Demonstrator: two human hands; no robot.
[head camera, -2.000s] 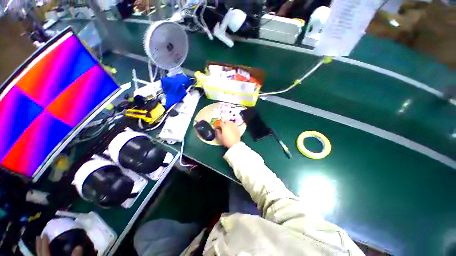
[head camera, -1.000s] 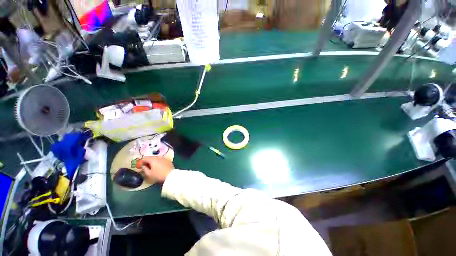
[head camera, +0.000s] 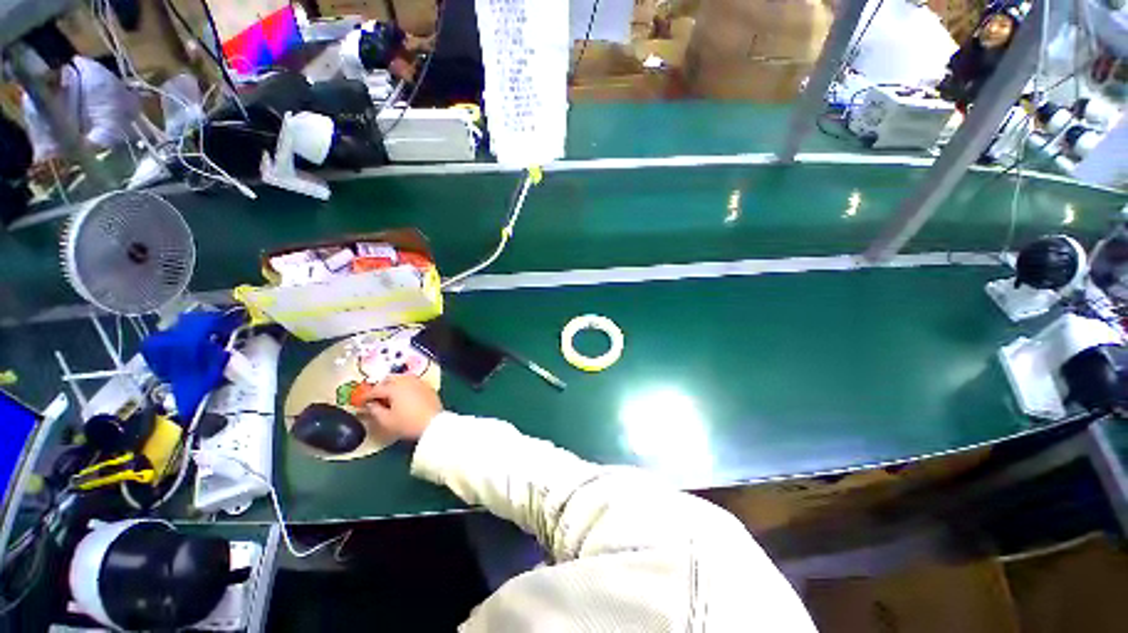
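My right hand (head camera: 403, 409) rests on the round beige mouse pad (head camera: 319, 381), its fingers partly curled over the carrot print. The black mouse (head camera: 328, 428) lies just left of my fingertips, and I cannot tell whether they touch it. My left hand is not in view. A white camera with a glossy black dome (head camera: 161, 576) sits at the lower left, cut off by the picture's edge.
White power strip (head camera: 235, 433), blue cloth (head camera: 189, 359) and desk fan (head camera: 129, 252) are left; parts box (head camera: 359, 304) behind the pad. Black phone (head camera: 464, 355), pen (head camera: 537, 370) and tape roll (head camera: 593, 343) lie right. More cameras (head camera: 1066, 365) stand far right; other people are beyond.
The view has swung right from the monitor and row of cameras. My left hand, earlier on a camera at the lower left, is out of the picture. My right hand stays beside the mouse.
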